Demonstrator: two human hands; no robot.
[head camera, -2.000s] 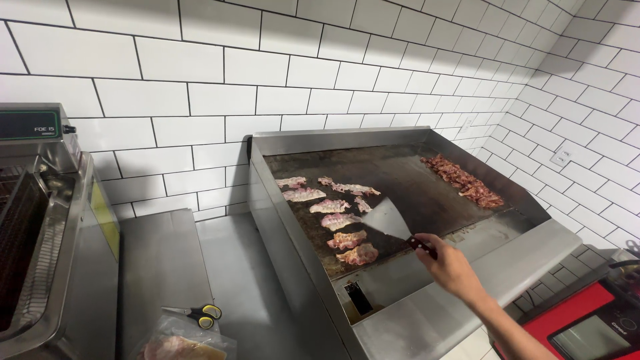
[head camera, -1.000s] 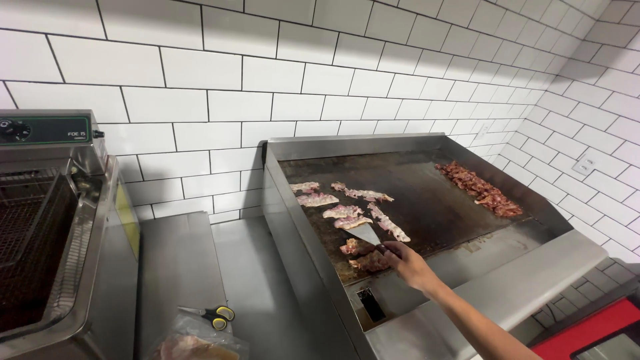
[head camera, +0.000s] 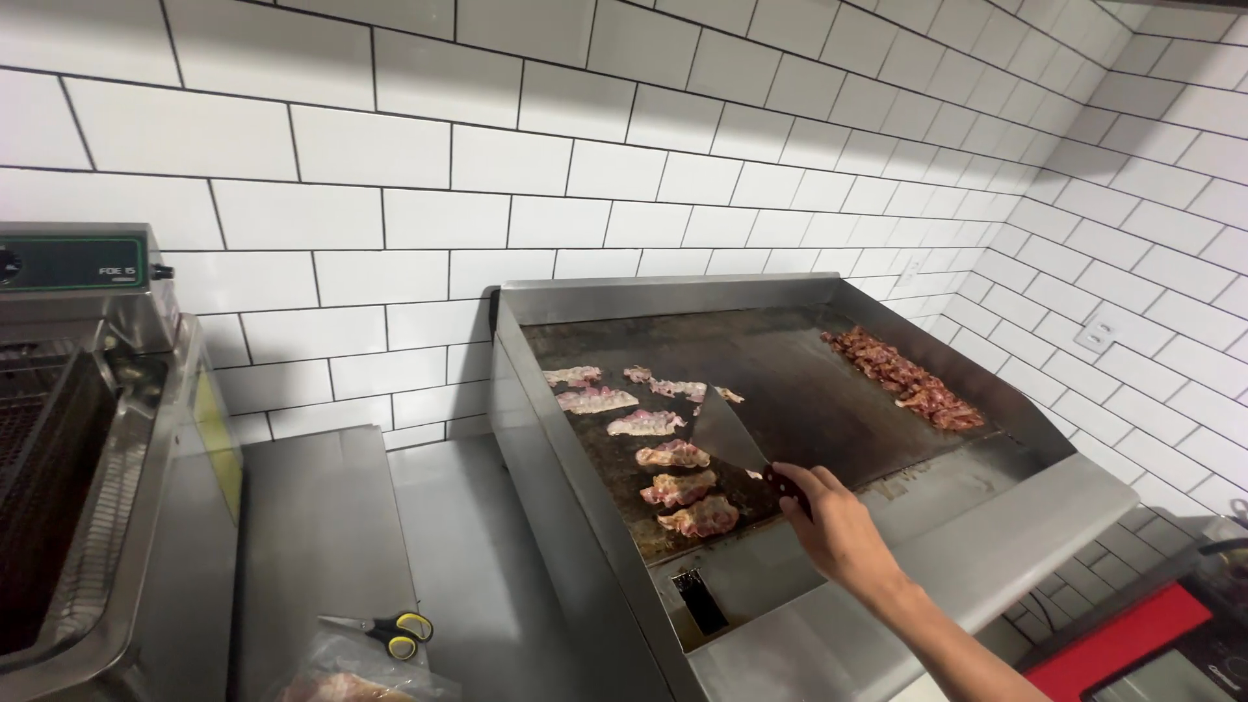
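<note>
My right hand (head camera: 829, 522) grips the dark riveted handle of a metal spatula (head camera: 726, 434) over the left half of a flat-top griddle (head camera: 760, 361). The broad blade hides part of a bacon strip beneath or behind it. Just left of the blade lies a browning bacon piece (head camera: 673, 454), with further browned pieces (head camera: 700, 517) nearer the front edge. Paler strips (head camera: 645, 422) lie farther back. A long pile of dark, cooked bacon (head camera: 902, 378) runs along the griddle's right side. My left hand is out of the picture.
Left of the griddle, scissors with black and yellow handles (head camera: 402, 634) rest by a clear plastic bag of meat (head camera: 341, 682) on a steel surface (head camera: 322, 526). A deep fryer (head camera: 117, 487) stands at far left. A red appliance (head camera: 1121, 643) is at lower right, and a tiled wall (head camera: 663, 175) behind.
One second ago the spatula blade was at a bacon piece near the front left; now it is farther right. The front-left pieces now lie separately, and another one looks browned.
</note>
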